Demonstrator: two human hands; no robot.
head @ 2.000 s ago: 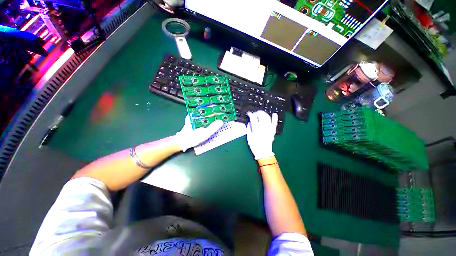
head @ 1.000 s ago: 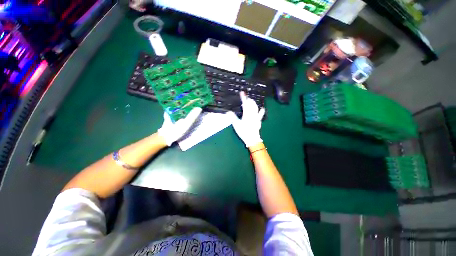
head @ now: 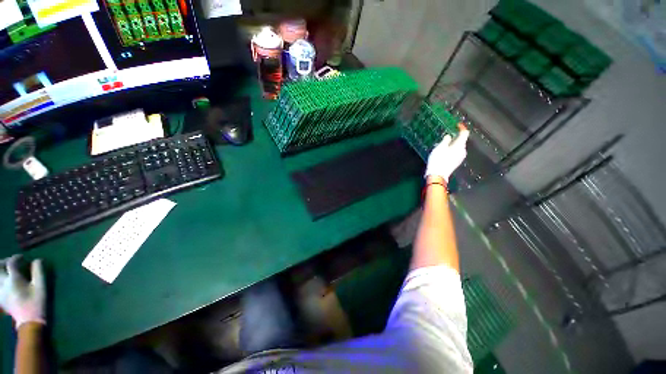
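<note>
My right hand (head: 447,155), in a white glove, reaches out to the right side of the desk. Its fingers are on the near right edge of a green PCB panel (head: 425,131) at the end of the black slotted rack (head: 358,177). The fingers partly cover that edge. My left hand (head: 22,291), also gloved, is at the far left picture edge over the desk, fingers apart and empty. A row of upright stacked panels (head: 343,106) stands behind the black rack.
A keyboard (head: 120,182), white sheet (head: 130,239), mouse (head: 233,133) and hand magnifier (head: 33,167) lie left of the stack, below the monitor (head: 146,77). Bottles (head: 269,62) stand behind the stack. Wire racks (head: 504,164) are at the right, one bearing green panels (head: 544,47).
The view has swung right. My right hand has left the keyboard and reached the panel beside the black rack. My left hand no longer holds its panel, which is out of view.
</note>
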